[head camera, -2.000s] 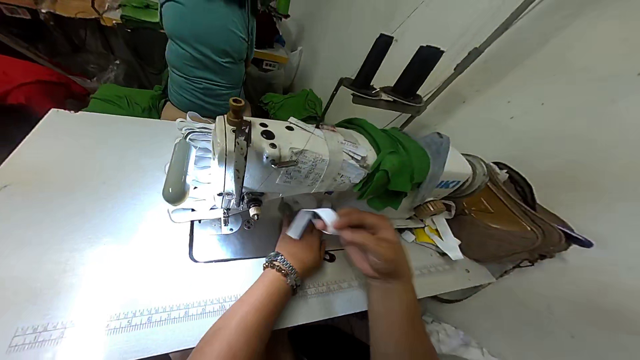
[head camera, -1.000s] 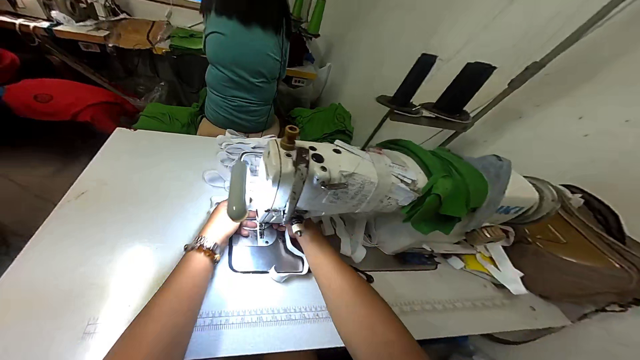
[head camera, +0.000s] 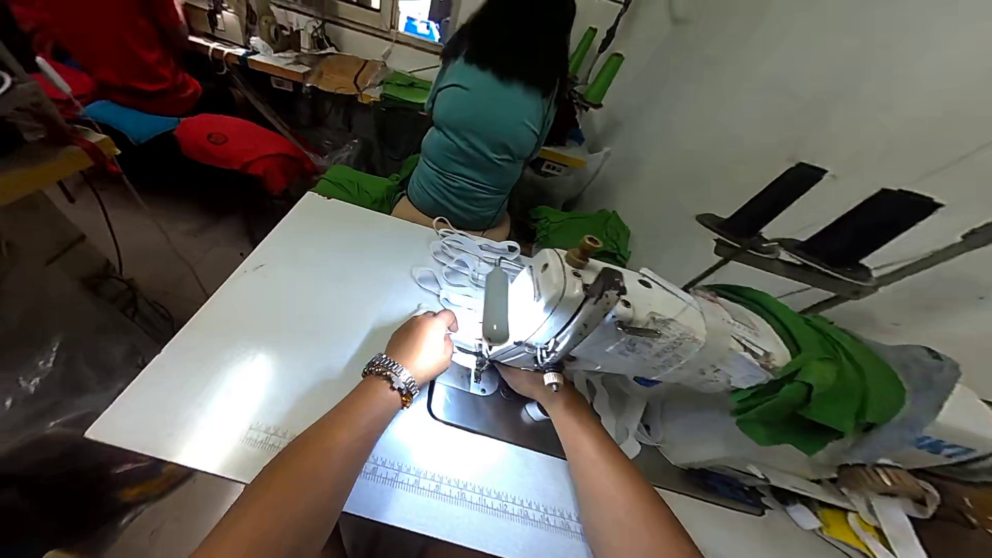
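Observation:
A white industrial sewing machine (head camera: 659, 333) stands on a white table, its lamp lighting the needle area. My left hand (head camera: 425, 345), with a metal watch at the wrist, is left of the presser foot (head camera: 479, 368), fingers curled at white elastic bands (head camera: 465, 267) heaped behind the machine head. Whether the fingers grip a band is unclear. My right hand (head camera: 535, 384) reaches under the machine arm, right of the needle; its fingers are mostly hidden. A small roll of white band (head camera: 536, 411) lies by its wrist on the metal bed plate (head camera: 496, 415).
Green cloth (head camera: 821, 364) drapes over the machine. Black thread cones (head camera: 860, 232) stand on a rack by the wall. A printed ruler (head camera: 465, 488) runs along the table's front. A person in a teal shirt (head camera: 488, 139) sits beyond the table. White and yellow scraps (head camera: 849, 527) lie right.
Two seconds ago both hands held a white band in front of the machine; they have since moved to either side of the needle. The view has swung left and up.

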